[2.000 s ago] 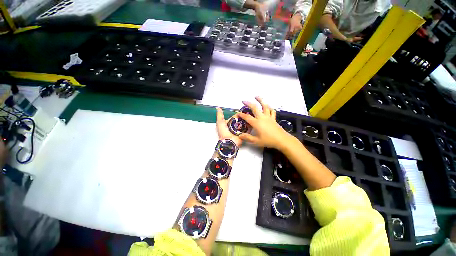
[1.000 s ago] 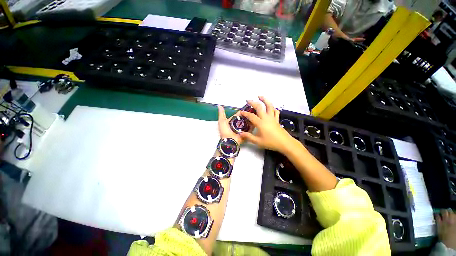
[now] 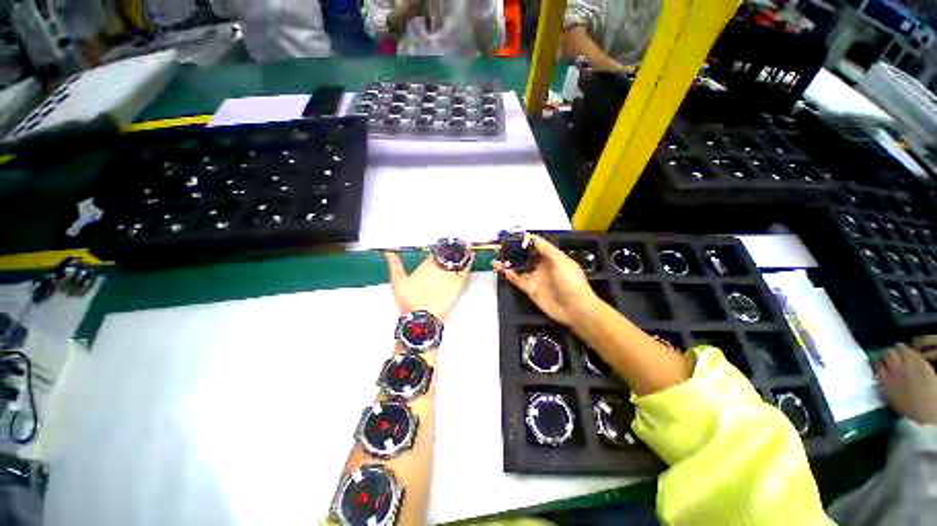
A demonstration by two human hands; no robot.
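Observation:
My left hand (image 3: 429,282) is stretched over the white sheet (image 3: 226,411), thumb apart, with one watch head (image 3: 451,253) resting at its finger end; its other fingers are hard to make out. Several watch heads with red-lit displays (image 3: 405,375) lie in a row along my left wrist and forearm. My right hand (image 3: 560,286) grips another watch head (image 3: 516,250) between thumb and fingers, over the top left corner of the black foam tray (image 3: 644,302). That tray holds more watch heads (image 3: 550,417) in part of its pockets; my right arm hides some pockets.
A filled black tray (image 3: 354,185) is at upper left, a clear blister tray (image 3: 429,108) behind. A yellow post (image 3: 642,118) rises beyond the right tray. Papers (image 3: 827,339) and another person's hand (image 3: 907,382) are at right. Dark leads (image 3: 29,396) lie at far left.
My hands have moved apart: the right now holds one watch head off to the right, while one stays on my left hand. The view has shifted, showing more of the far side.

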